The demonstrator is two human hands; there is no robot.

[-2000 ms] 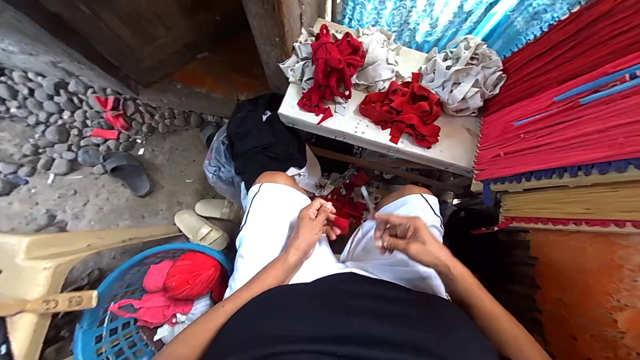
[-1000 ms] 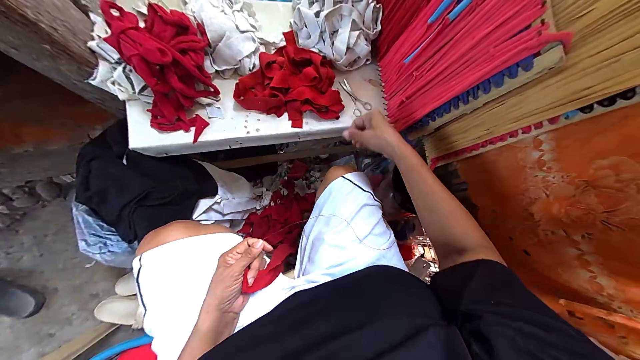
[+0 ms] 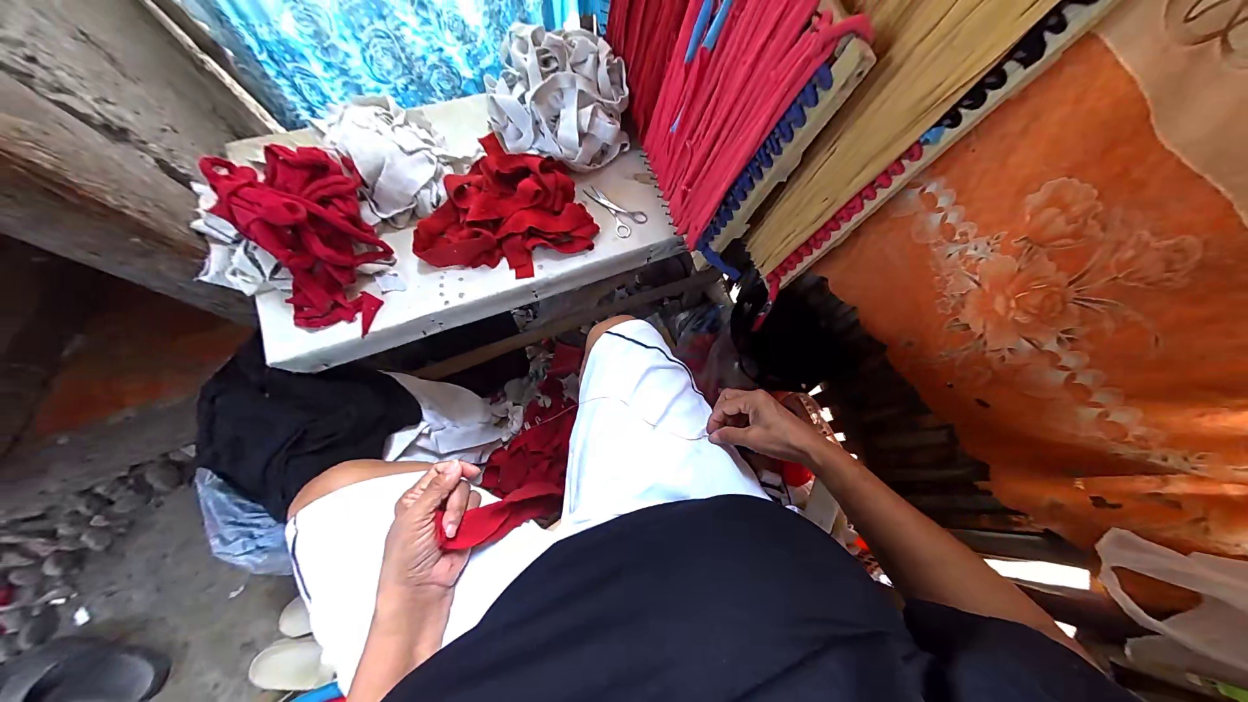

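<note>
My left hand [image 3: 434, 517] holds a red cloth strip [image 3: 497, 517] between thumb and fingers above my left thigh. The strip runs toward a heap of red cloth [image 3: 531, 448] between my knees. My right hand [image 3: 751, 424] is at the outer side of my right thigh, fingertips pinched together; whether a thin thread is between them cannot be made out. On the white bench [image 3: 439, 292] ahead lie small metal scissors [image 3: 616, 211], a red strip pile [image 3: 507, 210], another red pile [image 3: 302, 224] and pale grey strip piles [image 3: 561, 93].
Frames strung with red [image 3: 721, 117] and tan strips [image 3: 858, 127] stand at the right of the bench. An orange floral sheet [image 3: 1033, 292] hangs at right. Black cloth [image 3: 302, 419] and a plastic bag [image 3: 239, 522] lie by my left leg; pale shoes [image 3: 291, 663] are below.
My right hand has moved down from beside the scissors at the bench edge to the outer side of my right thigh. The left hand still holds red cloth. The view has shifted.
</note>
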